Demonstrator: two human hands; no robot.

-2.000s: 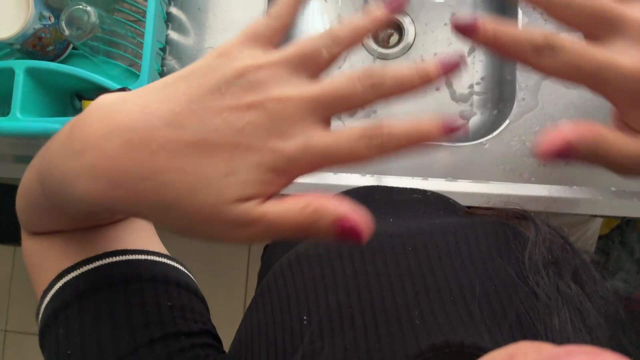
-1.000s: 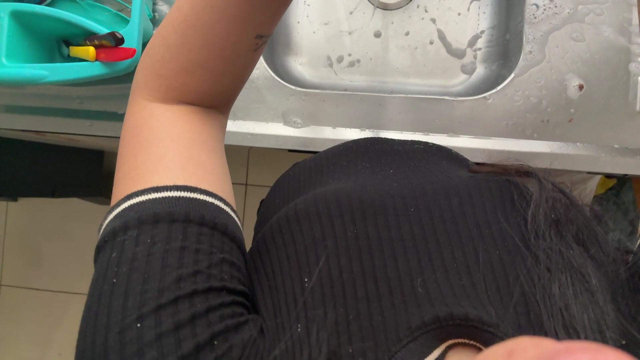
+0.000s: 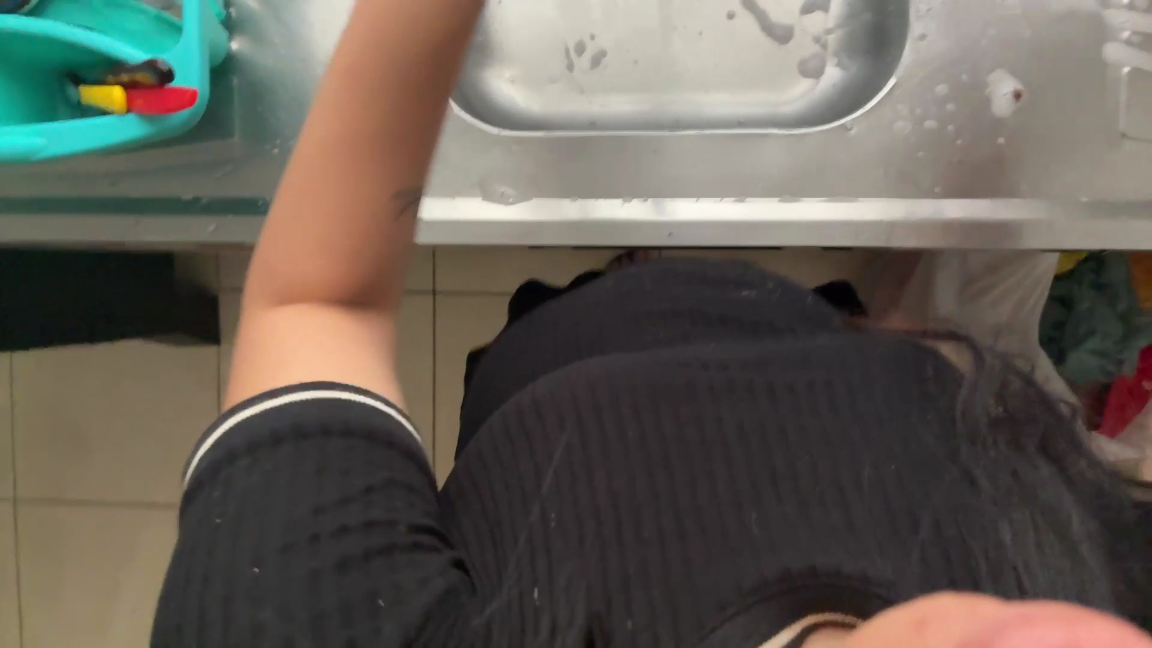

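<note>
Neither of my hands shows in the head view. My left forearm reaches up over the steel counter beside the sink basin [image 3: 666, 112], and the hand lies beyond the top edge, so what it touches is hidden. My right arm is out of the frame. Water drops lie in the basin, and a patch of foam [image 3: 1003, 93] sits on the counter to its right. At the upper left, a turquoise plastic dish rack [image 3: 90, 139] holds a utensil with a red and yellow handle [image 3: 139, 99] and another with a dark handle [image 3: 139, 72].
The counter's front edge [image 3: 720, 212] runs across the view, just beyond my black ribbed top. Below it are a tiled floor [image 3: 99, 423] and a dark object [image 3: 90, 297] at the left. A whitish bag [image 3: 981, 297] and coloured cloths or bags [image 3: 1093, 315] are at the right.
Two seconds ago both hands were spread over the counter with bare fingers apart; both have since left the view. The view has shifted, and the drain no longer shows.
</note>
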